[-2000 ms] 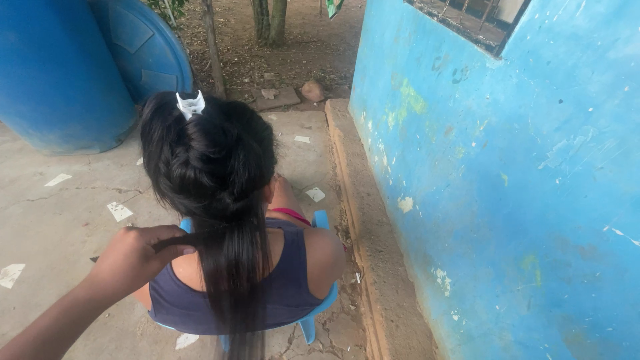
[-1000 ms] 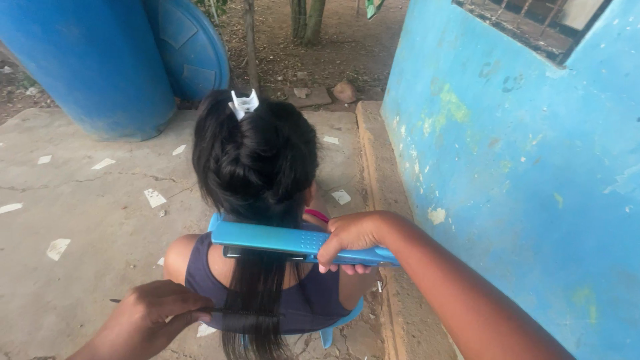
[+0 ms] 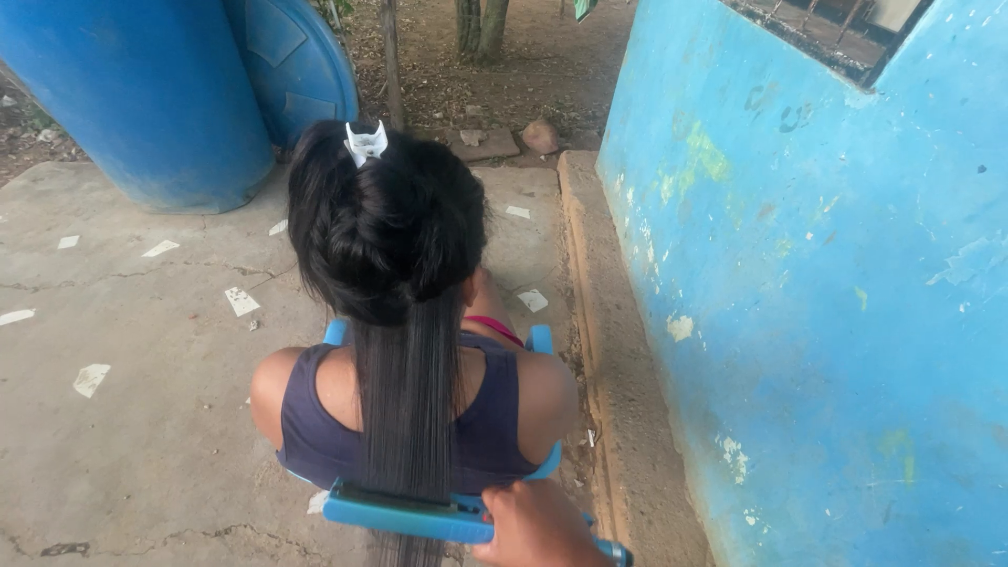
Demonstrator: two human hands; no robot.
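Observation:
A person in a dark tank top (image 3: 323, 441) sits with their back to me on a blue plastic chair (image 3: 540, 339). A white claw clip (image 3: 366, 144) holds the upper part of their black hair, and a long straight section (image 3: 405, 394) hangs down the back. My right hand (image 3: 535, 524) is closed around a blue hair straightener (image 3: 409, 516), whose plates lie across that section near its lower part. Hair shows below the tool. My left hand is out of the frame.
A large blue barrel (image 3: 157, 102) and a round blue lid (image 3: 295, 63) stand at the upper left. A low concrete ledge (image 3: 614, 378) runs along the blue wall (image 3: 811, 276) on the right. The barred window (image 3: 843, 24) is above. A stone (image 3: 540, 136) lies ahead.
The right hand, absent two seconds ago, has drawn the straightener from below the nape down the hair. My left hand, at the hair in both earlier frames, has left the view.

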